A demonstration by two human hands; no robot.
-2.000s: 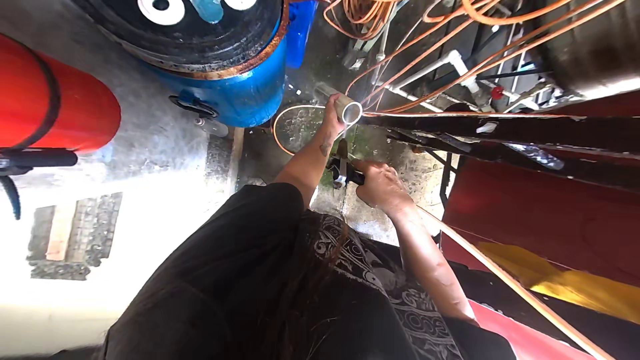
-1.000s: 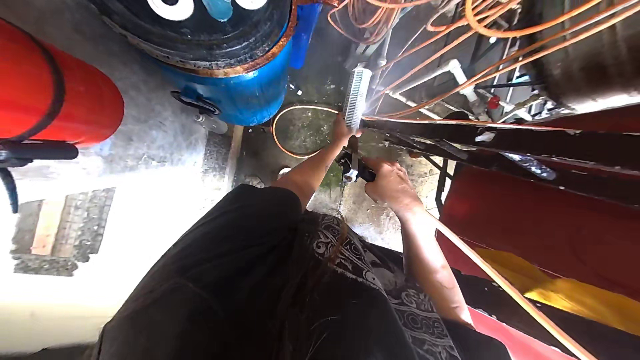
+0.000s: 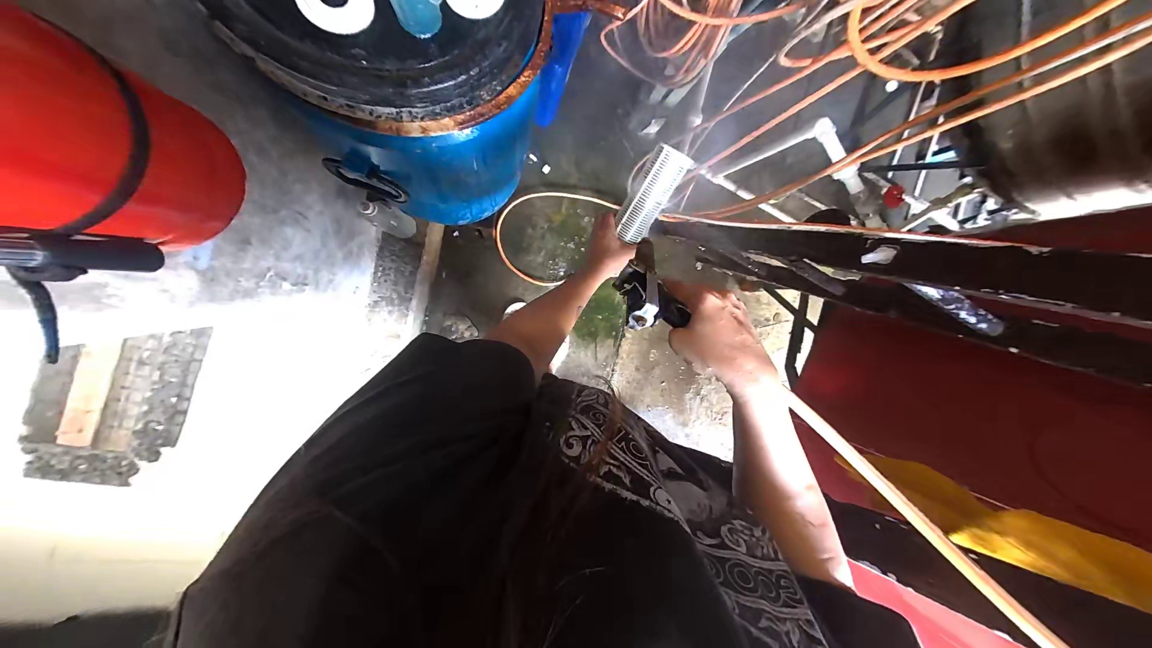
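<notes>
My left hand (image 3: 612, 247) grips the near end of a pale ribbed cylinder (image 3: 655, 193), which looks like a filter element and tilts up to the right. My right hand (image 3: 720, 337) is closed around the handle of a black spray gun (image 3: 650, 301) just below the cylinder. Whitish spray or mist hangs about the cylinder's far end. An orange hose (image 3: 909, 504) runs past my right forearm; its joint to the gun is hidden by my hand.
A blue drum (image 3: 432, 171) with a black lid stands ahead on the left, beside a red tank (image 3: 117, 144). Orange hoses (image 3: 936, 72) and white pipes (image 3: 832, 148) crowd the upper right. A dark metal beam (image 3: 990, 270) and a red panel (image 3: 954, 387) lie at the right.
The cylinder has turned in my left hand: two seconds ago its round open end faced up, now its ribbed side shows. My right hand still holds the gun close by.
</notes>
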